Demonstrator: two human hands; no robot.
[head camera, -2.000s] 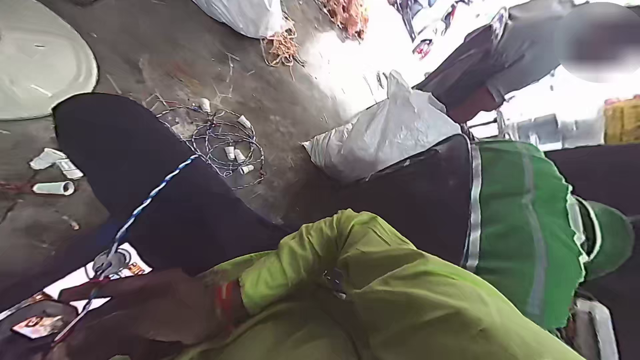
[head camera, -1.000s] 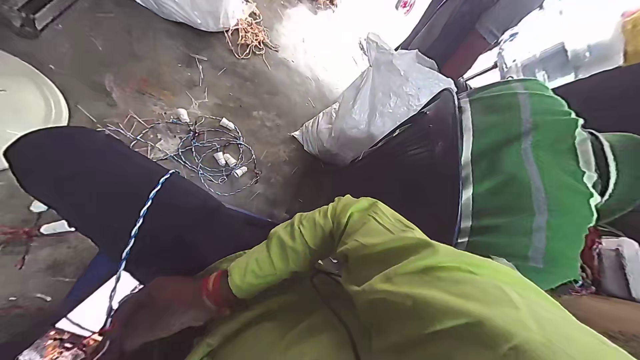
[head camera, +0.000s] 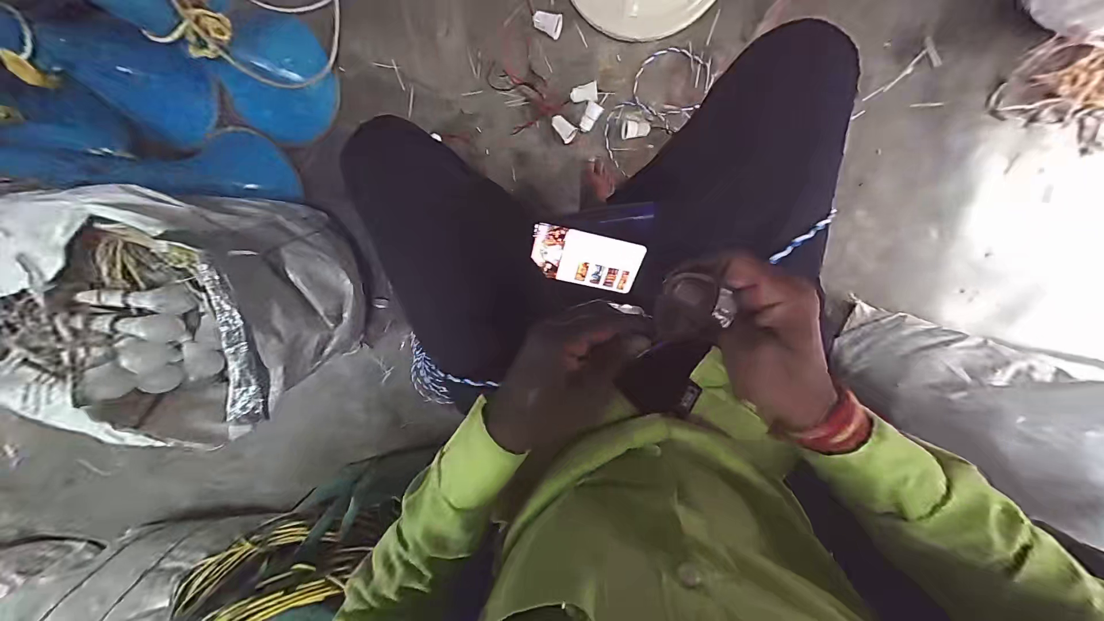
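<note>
My left hand (head camera: 569, 371) is over my lap, fingers bent toward the other hand; what lies between its fingertips is dark and unclear. My right hand (head camera: 768, 336), with a red band at the wrist, has its fingers closed on a small round dark object (head camera: 690, 302) with a shiny part. Beyond the hands, a phone (head camera: 590, 257) with a lit screen lies between my thighs. Blue-and-white twisted wire (head camera: 802, 240) crosses my right thigh. More of that wire hangs in a bundle (head camera: 429, 371) beside my left thigh.
White sockets or caps (head camera: 591, 116) and loose wire (head camera: 673, 56) lie on the floor ahead. Blue rounded containers (head camera: 276, 86) stand at the upper left, above an open sack (head camera: 302, 285) of white bulb-shaped pieces. Yellow-and-black wire (head camera: 250, 569) is at the lower left, a pale sack (head camera: 931, 362) at the right.
The view has swung down to my lap. My left hand, unseen earlier, is now in view near the right one. The wire no longer stretches taut upward from my right hand.
</note>
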